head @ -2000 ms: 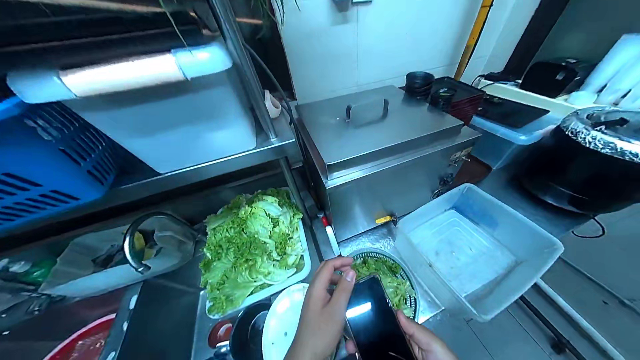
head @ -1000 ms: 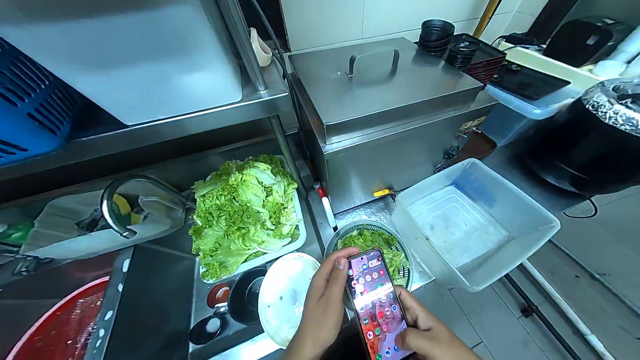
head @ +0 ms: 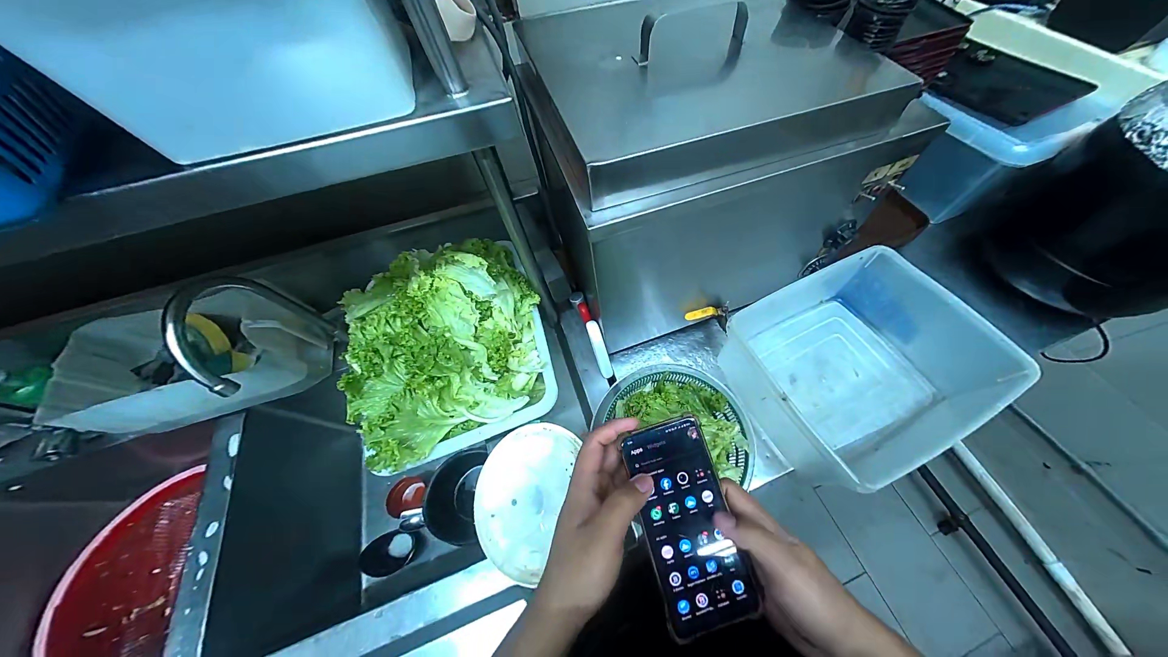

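My left hand (head: 598, 511) holds a smartphone (head: 689, 525) by its left edge, the thumb over the screen. My right hand (head: 776, 557) grips the phone's right side, its thumb on or just above the lit screen, which shows rows of app icons. Behind the phone, a green salad-spinner type basket (head: 735, 415) holds cut lettuce (head: 671, 401). A white round lid or plate (head: 527, 502) lies left of my left hand. Farther left, a heap of leaf lettuce (head: 443, 347) fills a white tray (head: 547, 397).
An empty translucent bin (head: 949, 420) stands at the right. A lidded stainless steel unit (head: 730, 119) is behind, a white-handled tool (head: 595, 342) beside it. At left are a faucet (head: 173, 324), a red basket (head: 68, 575) and a steel shelf (head: 319, 160). A black pot (head: 1068, 219) stands far right.
The phone's screen was dark at first, then showed a colourful page of icons, and now shows icons on a dark background. Both hands have stayed on the phone. The view has shifted.
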